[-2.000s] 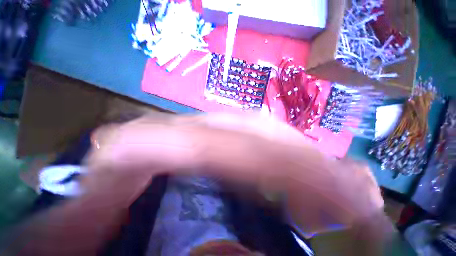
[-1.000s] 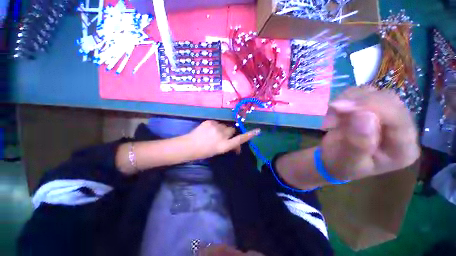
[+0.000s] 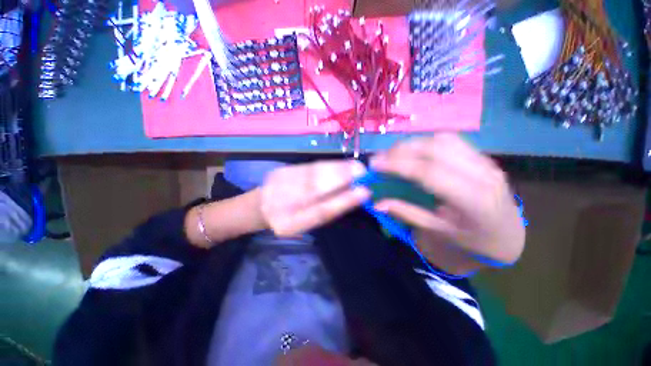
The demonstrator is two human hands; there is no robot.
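My left hand (image 3: 307,199), with a thin bracelet, is in front of my body below the bench edge. Its fingertips are closed on part of the blue cord (image 3: 365,187). My right hand (image 3: 464,196) is opposite, blurred, with thumb and fingers curved apart and their tips close to the same blue piece. Whether the right fingertips grip it is not clear. Blue strap material (image 3: 492,262) shows at the right wrist, and thin blue cord runs along the right forearm.
On the red mat (image 3: 178,121) lie a circuit board panel (image 3: 260,75), red lead wires (image 3: 360,64) and silvery leaded parts (image 3: 432,53). White leads (image 3: 157,50) are left, orange-brown wired parts (image 3: 585,78) right. Cartons (image 3: 564,264) stand under the bench.
My right hand has come down and left from its raised position, and its fingers have opened to meet my left fingertips. My left hand now pinches blue cord. The view has shifted slightly.
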